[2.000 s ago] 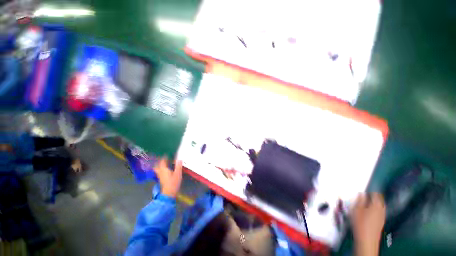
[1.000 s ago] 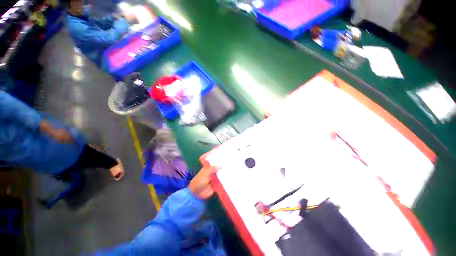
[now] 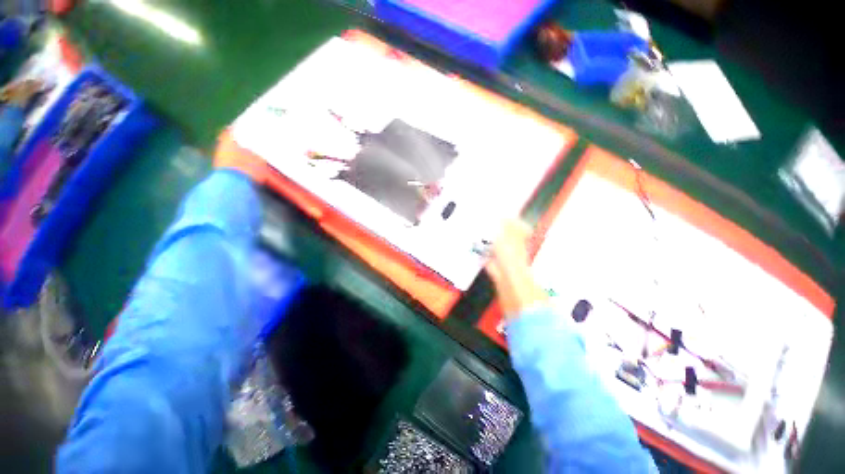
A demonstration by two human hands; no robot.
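Observation:
A white panel lies on an orange-red carrier board, with a black flat pack and thin red leads on it. My left sleeve reaches the board's left corner, but no left hand can be made out. My right hand is blurred at the panel's right edge, near the gap between two boards; its grip is unclear. A second white panel lies at right on its own orange-red board, with dark and red leads and small black pieces.
Clear flat bags or trays of tiny silver parts lie below on the green bench. A blue tray with pink lining is at left, another at the top. White sheets and a blue item lie at upper right.
The view has swung. The panel with the black pack now lies farther forward and left, with another panel at right. My left hand, earlier on the board's edge, no longer shows; my right hand is back in view.

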